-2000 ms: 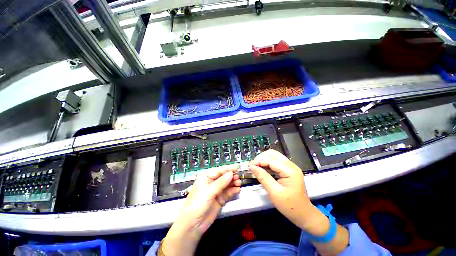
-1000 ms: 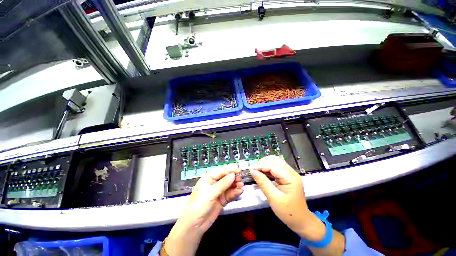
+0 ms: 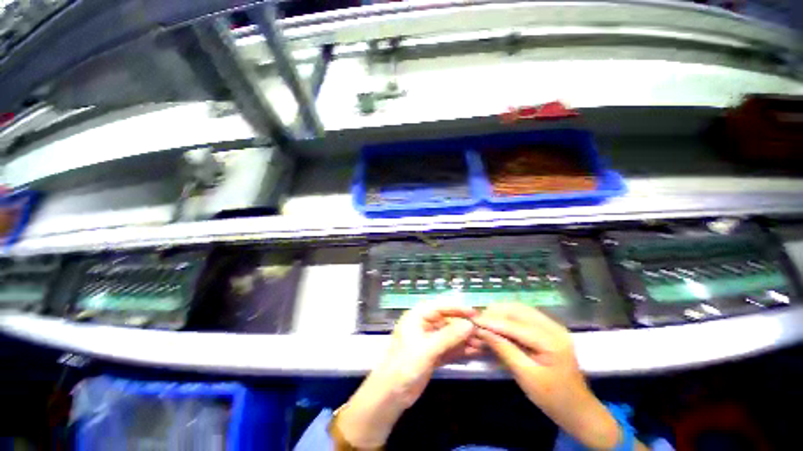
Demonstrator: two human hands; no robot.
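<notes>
The view is blurred. My left hand and my right hand meet at the fingertips, in front of the middle circuit board panel. Their thumbs and fingers pinch small components, too blurred to tell which kind. The green panel lies in a black carrier on the conveyor, with rows of parts on it; my fingers are over its lower edge. A blue tray of dark and silvery components stands behind it, beside a blue tray of orange-brown components.
Other carriers hold green panels at the left and right. The conveyor's pale front edge runs below. A red holder is on the white shelf, a brown-red bin far right. A blue bin with clear plastic is low left.
The view has swung left, so trays and carriers appear further right, and a left blue bin shows more fully. The hands stay together at the fingertips near the middle panel's lower edge.
</notes>
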